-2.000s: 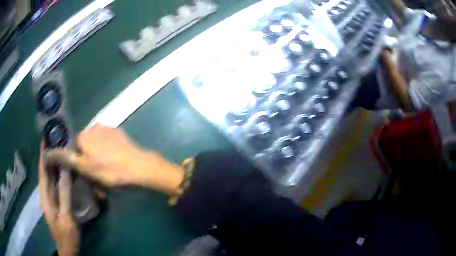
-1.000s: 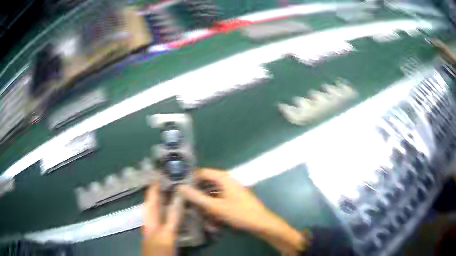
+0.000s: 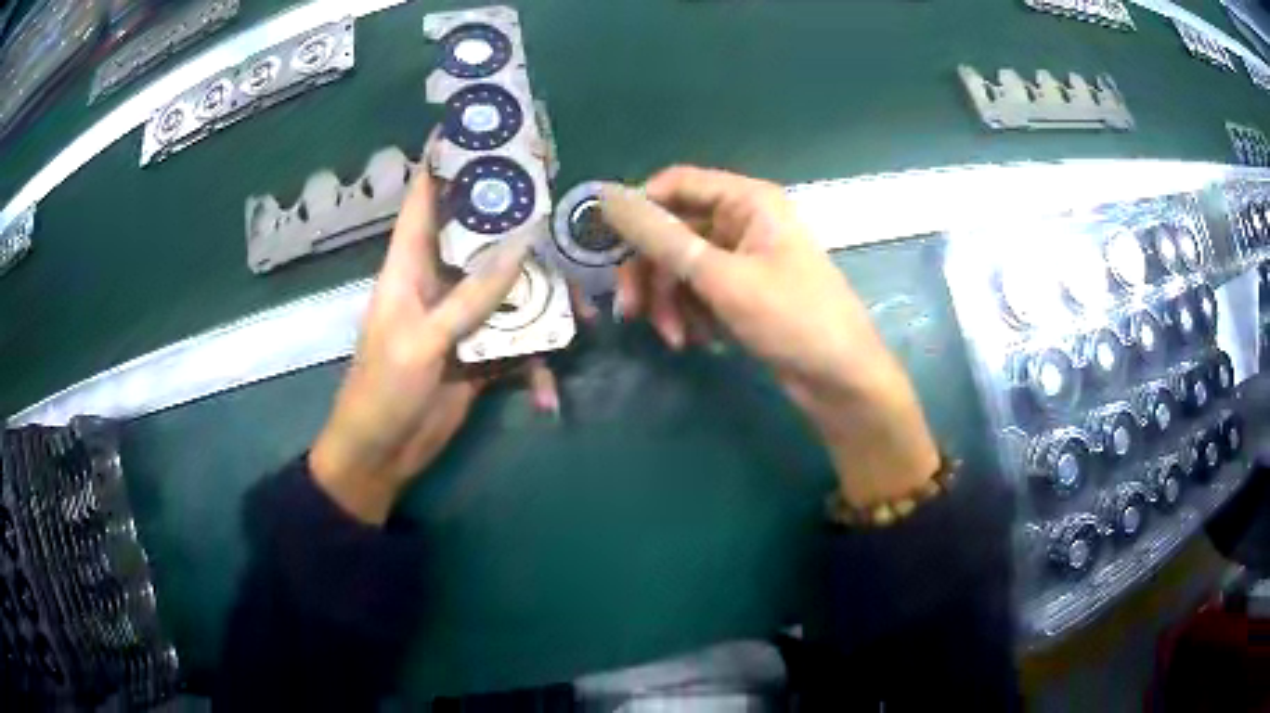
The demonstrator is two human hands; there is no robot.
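A light grey four-seat housing bar (image 3: 536,334) stands lengthwise in front of me. Its three upper seats hold round inserts with black dotted rims, one of them a black-rimmed insert (image 3: 492,195). The lowest seat is pale and has no black ring. My left hand (image 3: 411,327) grips the bar's lower part, with the thumb across the lowest seat. My right hand (image 3: 724,265) holds a loose round insert (image 3: 591,223) between its fingertips, just right of the bar. The fingers hide part of it.
A scalloped grey bar (image 3: 327,212) lies behind my left hand, another scalloped bar (image 3: 1045,100) at upper right. A flat four-seat bar (image 3: 251,91) lies at upper left. A clear blister tray (image 3: 1024,404) with round units is at right. Dark ribbed stacked parts (image 3: 70,557) are at lower left.
The view has swung and steadied. The bar now shows three black-rimmed inserts uncovered. My right hand has moved off the bar to its right side and shows a loose insert in its fingers.
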